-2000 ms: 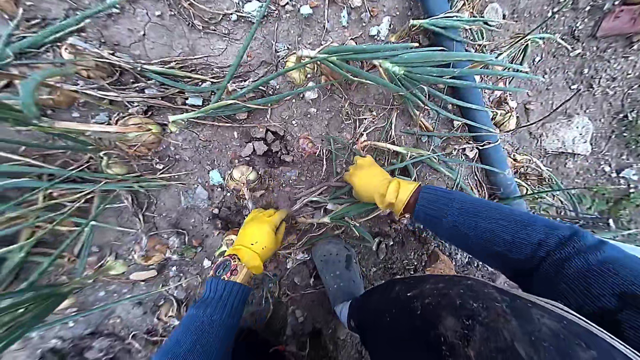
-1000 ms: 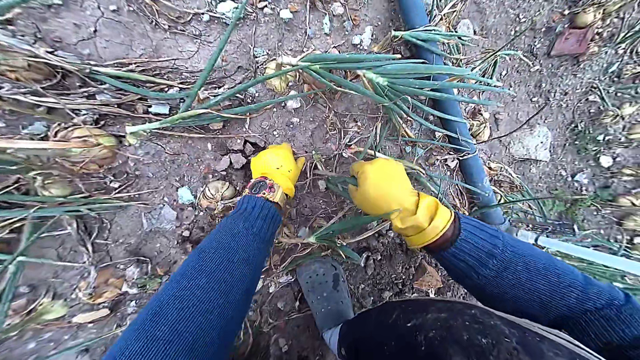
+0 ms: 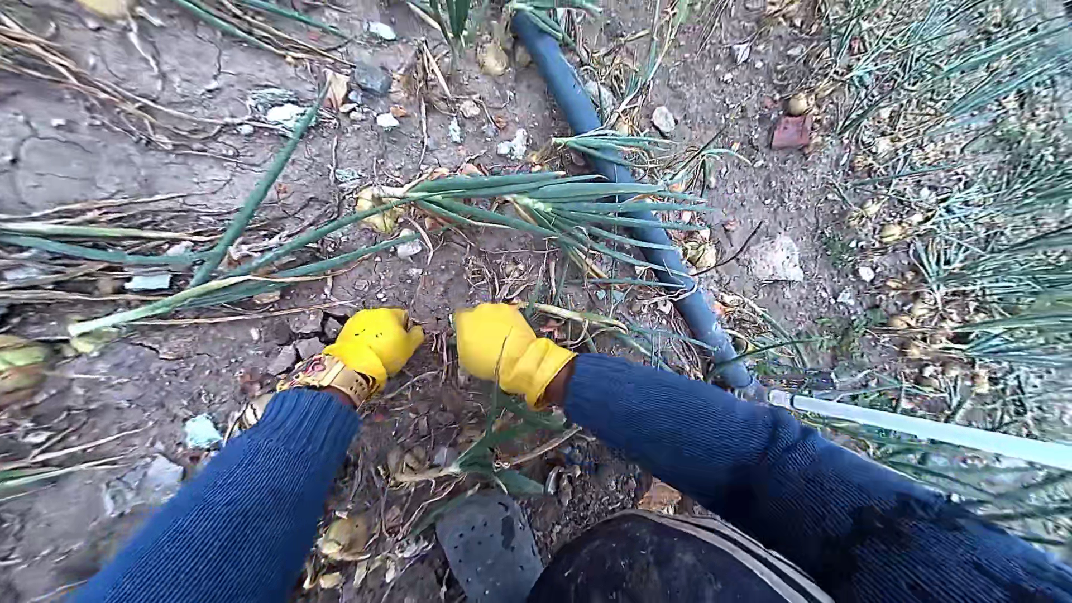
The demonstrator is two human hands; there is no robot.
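Note:
My left hand (image 3: 378,342), in a yellow glove, is low over the soil with its fingers curled; whether it grips anything is hidden. My right hand (image 3: 494,339), gloved alike, is just to its right with a small gap between them. Its fingers are curled down out of sight, near dry stalks. Beyond both hands lie green onion leaves (image 3: 536,197) and a yellowish onion bulb (image 3: 381,209). More green leaves (image 3: 481,456) lie below my right hand, close to my grey shoe (image 3: 490,544).
A blue pipe (image 3: 620,176) runs diagonally right of the hands and meets a pale pipe (image 3: 921,431). Stones (image 3: 775,258), a piece of brick (image 3: 791,131) and a dense patch of onion plants (image 3: 988,276) lie at the right. An onion bulb (image 3: 21,368) is at the left edge.
Both hands have moved away from my shoe, up toward the large onion leaves. Since two seconds ago my left hand has come closer to my right.

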